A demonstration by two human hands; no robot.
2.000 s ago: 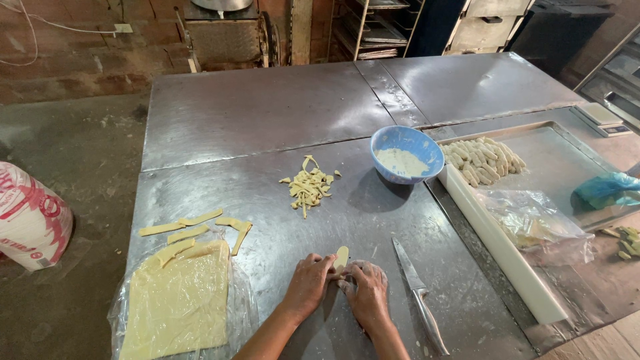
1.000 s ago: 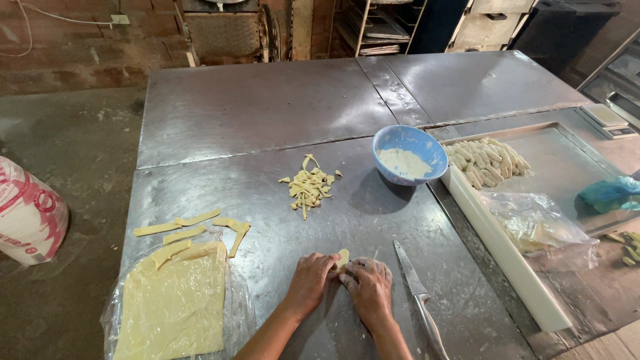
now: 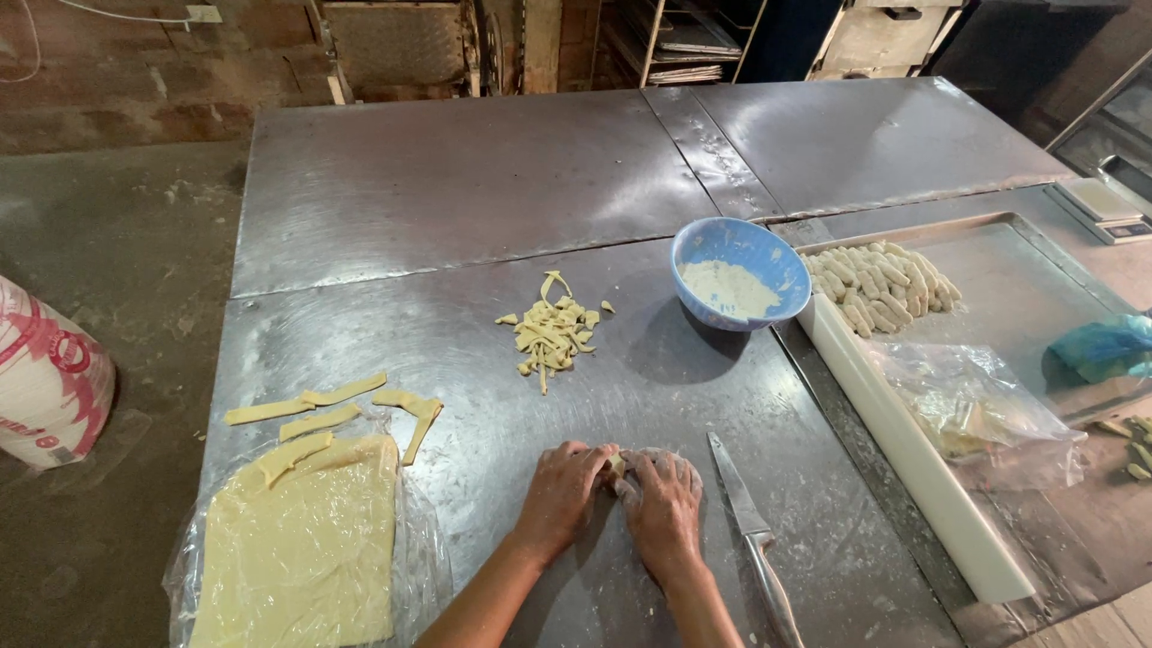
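Observation:
My left hand (image 3: pixel 567 490) and my right hand (image 3: pixel 661 504) meet at the fingertips around a small piece of dough (image 3: pixel 616 465) on the metal table; the fingers hide most of it. Flour whitens my right hand. A knife with a metal handle (image 3: pixel 760 544) lies just right of it. To the left, a flat sheet of dough (image 3: pixel 297 540) rests in clear plastic film, with dough strips (image 3: pixel 306 400) at its far edge. Dough scraps (image 3: pixel 553 333) lie in a pile beyond my hands. A blue bowl (image 3: pixel 783 261) holds white flour.
A metal tray (image 3: pixel 1008 252) at the right holds many short floured dough pieces (image 3: pixel 886 283), a clear plastic bag (image 3: pixel 981 414) and a blue plastic bag (image 3: pixel 1107 346). A white rolling pin or tube (image 3: pixel 909 450) lies along its near side. A scale (image 3: pixel 1098 207) stands behind; a printed sack (image 3: pixel 45 378) stands left.
The dough piece showed beyond my fingertips earlier; now my fingers cover more of it. Both hands remain in about the same place on the table.

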